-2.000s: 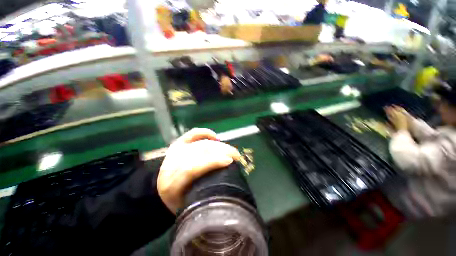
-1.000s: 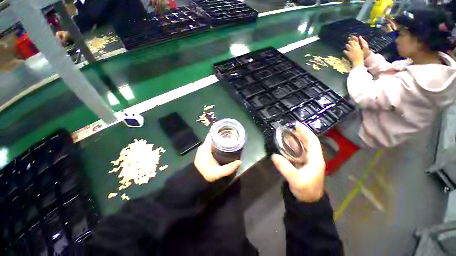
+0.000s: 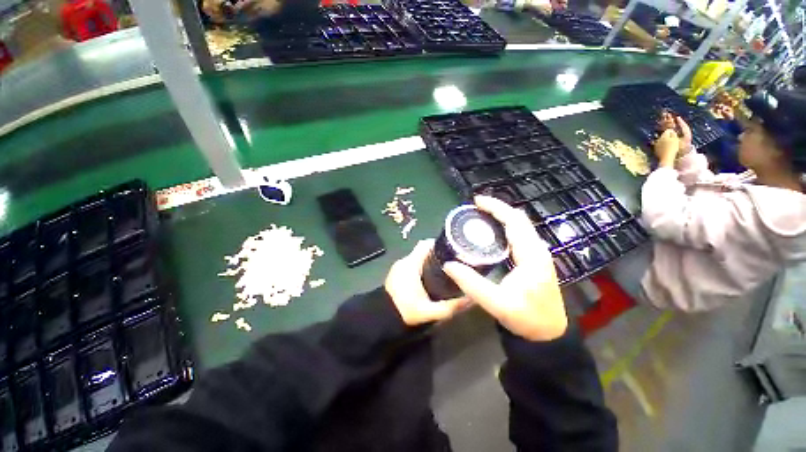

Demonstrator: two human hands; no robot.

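A black insulated bottle (image 3: 439,274) is held up over the bench's front edge, its top tilted toward me. A round lid (image 3: 477,233) with a pale grey centre sits on its top. My left hand (image 3: 415,287) is wrapped around the bottle's body. My right hand (image 3: 527,281) grips the lid, with thumb and fingers on either side of its rim. Whether the lid is fully screwed down cannot be told.
A heap of small pale pieces (image 3: 273,267), a smartphone (image 3: 352,227) and a smaller heap (image 3: 402,210) lie on the green bench. Black trays stand left (image 3: 88,327) and right (image 3: 539,177). A small white device (image 3: 275,191) is by the post (image 3: 190,97). A person (image 3: 707,221) works at right.
My right hand has brought the lid from beside the bottle onto its open top. Both hands now hold the bottle and lid together, and the view has shifted so the bench appears further right.
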